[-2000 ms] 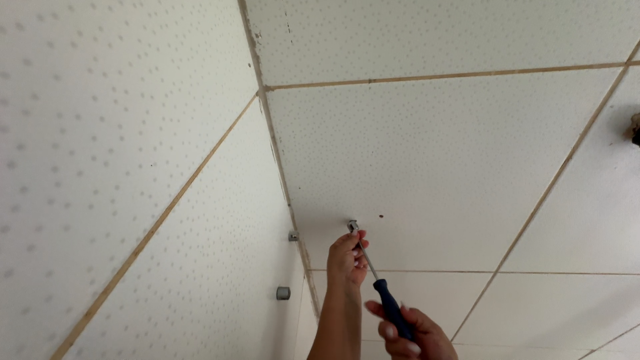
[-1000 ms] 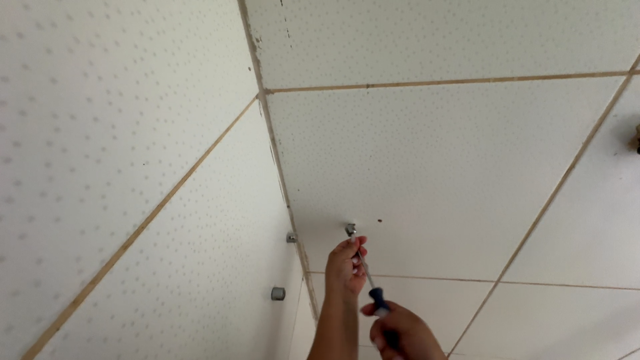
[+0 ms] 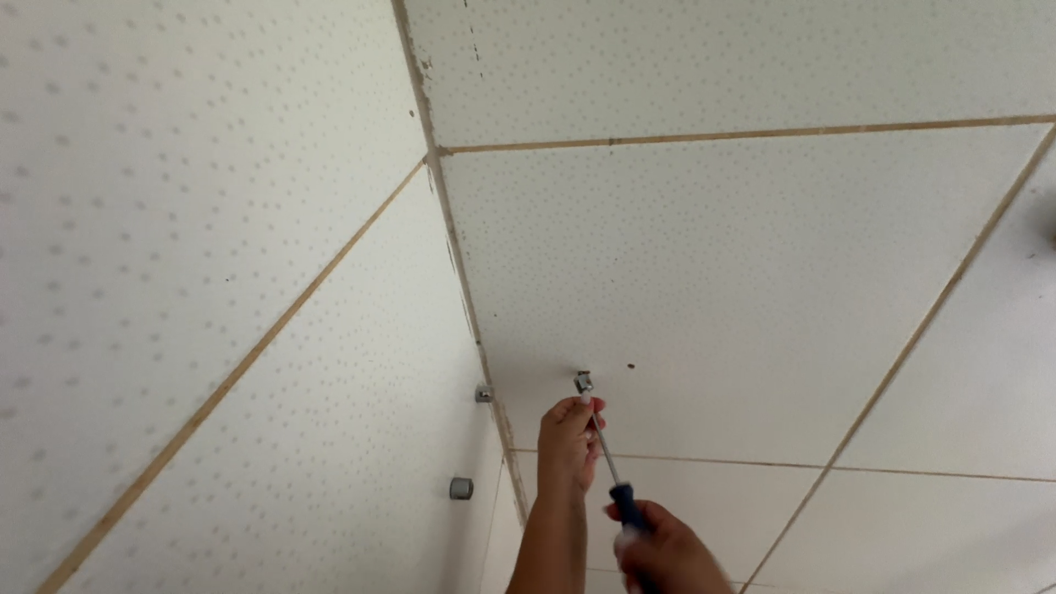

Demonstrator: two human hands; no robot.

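A small metal bracket (image 3: pixel 584 382) is on the white tiled wall, just above the fingertips of my left hand (image 3: pixel 569 441). Those fingers close around the tip end of a screwdriver (image 3: pixel 609 454) whose steel shaft slants down to the right. My right hand (image 3: pixel 664 549) grips its dark blue handle, and is slightly blurred. The screwdriver's tip is hidden by the left fingers. A small dark hole (image 3: pixel 631 365) shows in the tile to the right of the bracket.
Two metal fittings, an upper one (image 3: pixel 483 394) and a lower one (image 3: pixel 461 488), stick out from the adjoining tiled wall (image 3: pixel 330 396) on the left. The corner joint runs down between the walls. Part of a dark object shows at the right edge.
My right hand has shifted around the screwdriver handle, with more of the handle showing now than one second ago. My left hand stays by the bracket.
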